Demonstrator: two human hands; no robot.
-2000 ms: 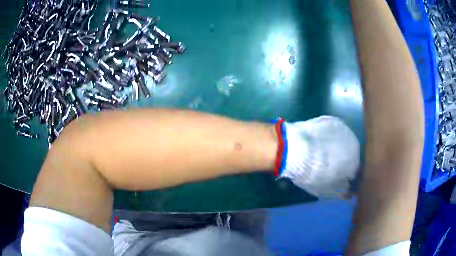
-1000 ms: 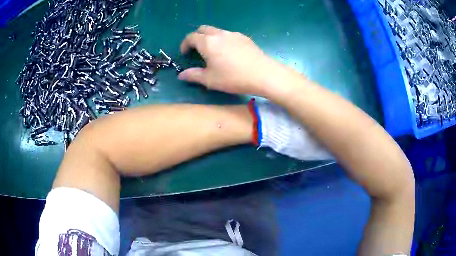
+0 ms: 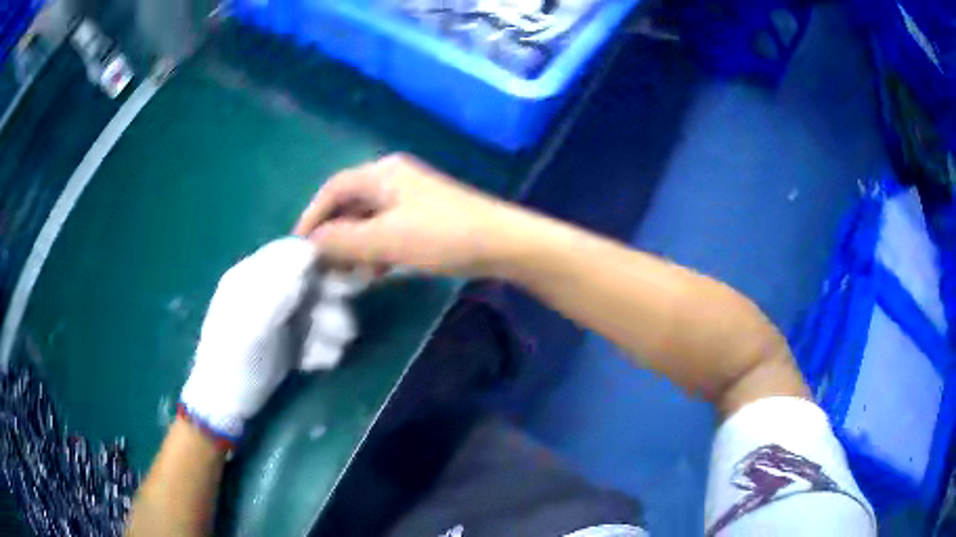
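Observation:
My left hand point(image 3: 246, 336), in a white knitted glove with a red and blue cuff, is over the green bench at left of centre. My bare right hand point(image 3: 404, 220) meets the top of the glove, its thumb and fingers bent close together. A blurred white shape shows below the right fingers; I cannot tell whether it is glove fingers or a held piece. Anything between the hands is hidden. A heap of small silver and black metal fittings point(image 3: 63, 462) lies at the lower left.
A blue tote point(image 3: 461, 89) with white and metal pieces stands at the bench's upper edge. A slim pale unit with a red spot point(image 3: 105, 68) is at the upper left, near the bench's pale edge strip point(image 3: 63, 226). Blue crates point(image 3: 886, 346) stand at the right.
The view has turned right, so the tote now shows at the top and the heap at lower left. My right hand has left the heap's edge and come to my gloved left hand.

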